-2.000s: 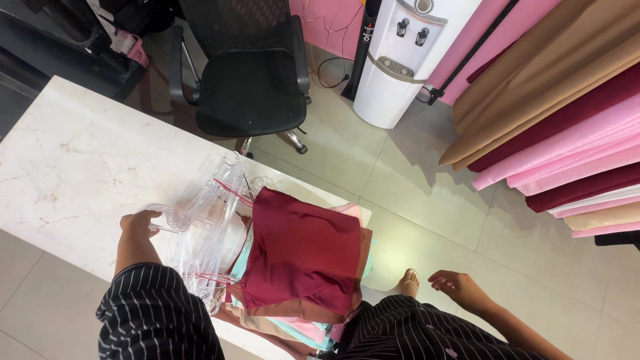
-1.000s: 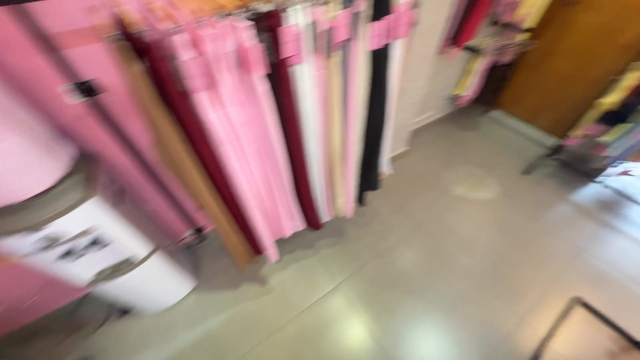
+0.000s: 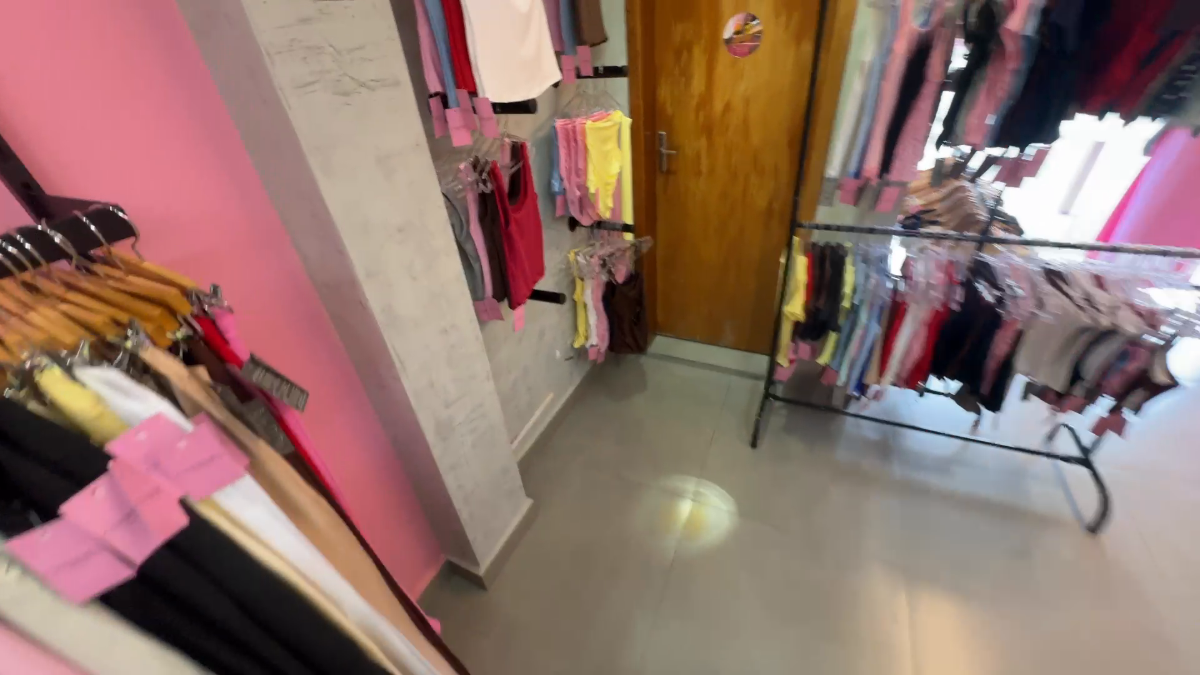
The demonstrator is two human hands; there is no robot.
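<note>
Neither of my hands shows in the head view, so what they hold or touch is hidden. At the near left, trousers and other long garments hang from wooden hangers with metal clips, on a black wall rail. Pink tags hang over several of them. On the right, a black metal garment rack carries many small garments on clear hangers. Dark red tops and yellow garments hang on the wall beyond the pillar.
A grey textured pillar juts out beside the pink wall. At the back stands a closed wooden door. Grey tiled floor runs between the pillar and the rack's black feet. More clothes hang high at the right.
The view has swung away from the white table, garment pile and water dispenser towards the door and racks. My hands, seen two seconds ago, have left the view.
</note>
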